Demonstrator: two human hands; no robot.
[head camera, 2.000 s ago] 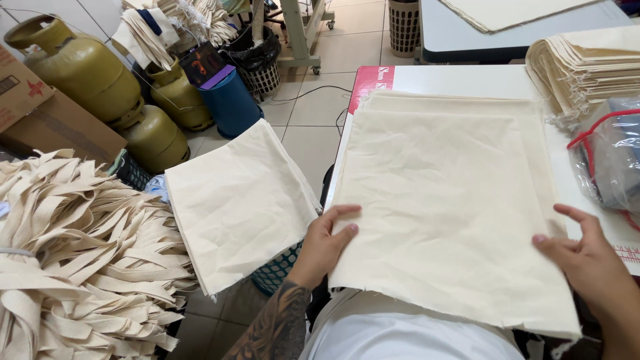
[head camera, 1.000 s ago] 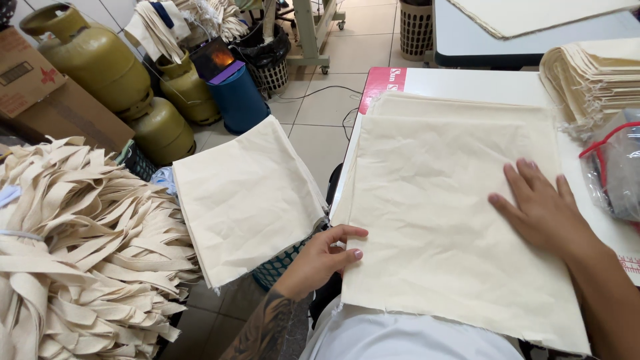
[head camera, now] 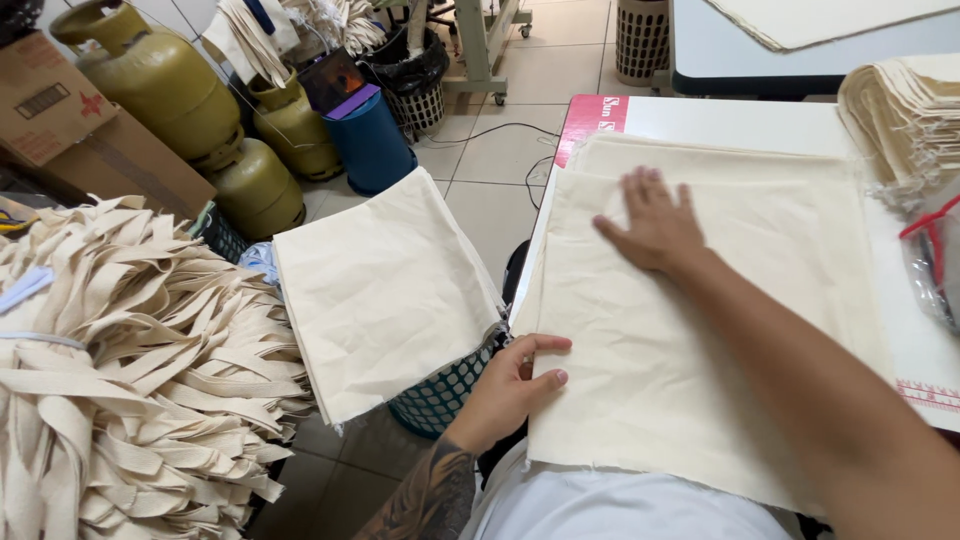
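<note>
Cream fabric panels point(head camera: 675, 390) lie stacked on the white table, their near edge over my lap. My right hand point(head camera: 656, 225) rests flat on the upper left part of the top panel, fingers spread and slightly blurred. At the left edge of the panels is my left hand point(head camera: 525, 379), with its index finger and thumb on the cloth; whether it pinches the edge I cannot tell. Left of it, a second pile of cream fabric panels point(head camera: 382, 292) lies over a teal plastic basket point(head camera: 442, 394).
Cut fabric strips point(head camera: 150, 360) are heaped at the left. Folded cream cloth point(head camera: 900, 127) and a clear plastic bag point(head camera: 934, 262) lie on the table's right side. Gas cylinders point(head camera: 172, 90), a blue bin point(head camera: 367, 142) and cardboard boxes point(head camera: 52, 105) stand behind.
My right hand has gone from the right edge of the panels across the cloth to its upper left part. My left hand has stayed by the left edge.
</note>
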